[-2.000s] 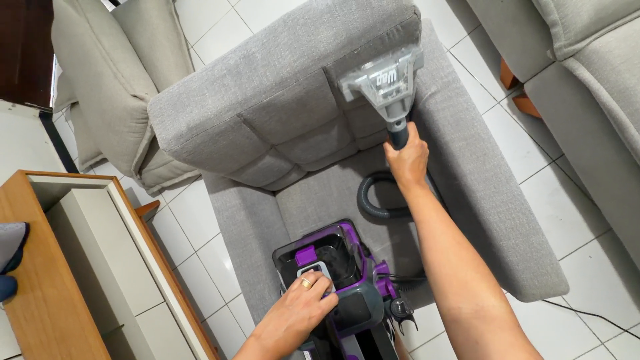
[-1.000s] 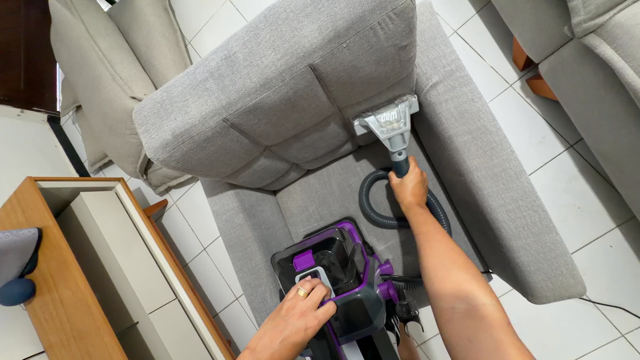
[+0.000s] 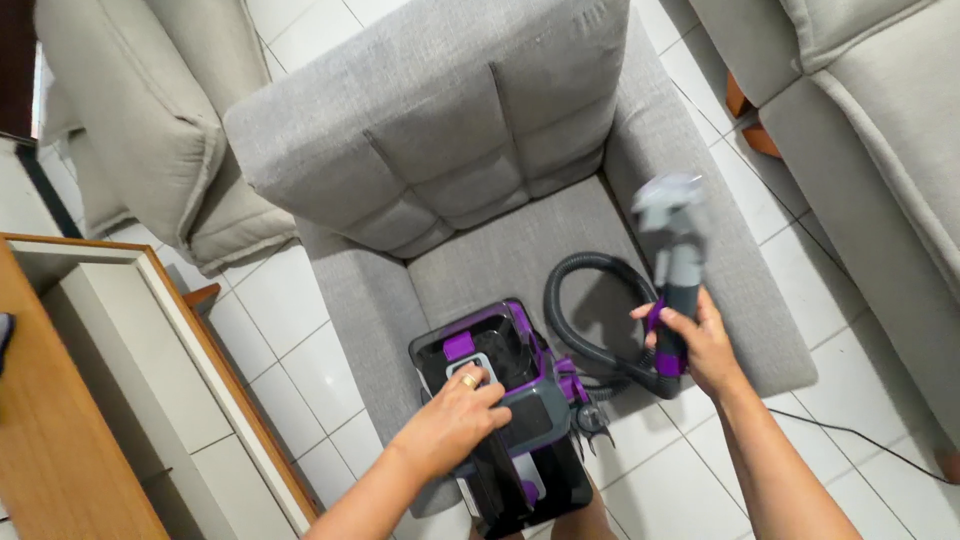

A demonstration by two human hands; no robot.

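Note:
My right hand (image 3: 697, 341) grips the dark handle of an upholstery cleaner's suction nozzle (image 3: 679, 232), its clear head pointing up and blurred over the armchair's right armrest. From the handle, a ribbed black hose (image 3: 559, 300) loops above the seat toward the machine. My left hand (image 3: 457, 412) lies on the grey part atop the black and purple portable upholstery cleaner (image 3: 525, 405), a ring on one finger; whether the fingers close around anything is hard to tell. The machine stands at the front of the grey fabric armchair (image 3: 435, 127), partly over its seat.
A wooden cabinet (image 3: 52, 405) with pale drawers stands at the left. Beige cushions (image 3: 142, 105) are piled at the upper left. A grey sofa (image 3: 847, 187) with wooden feet runs along the right. A thin black cord (image 3: 862, 435) crosses the white floor tiles.
The nozzle was against the armchair's backrest in the earlier frames; my right hand has drawn it off and over toward the right armrest. My left hand remains at the machine's top.

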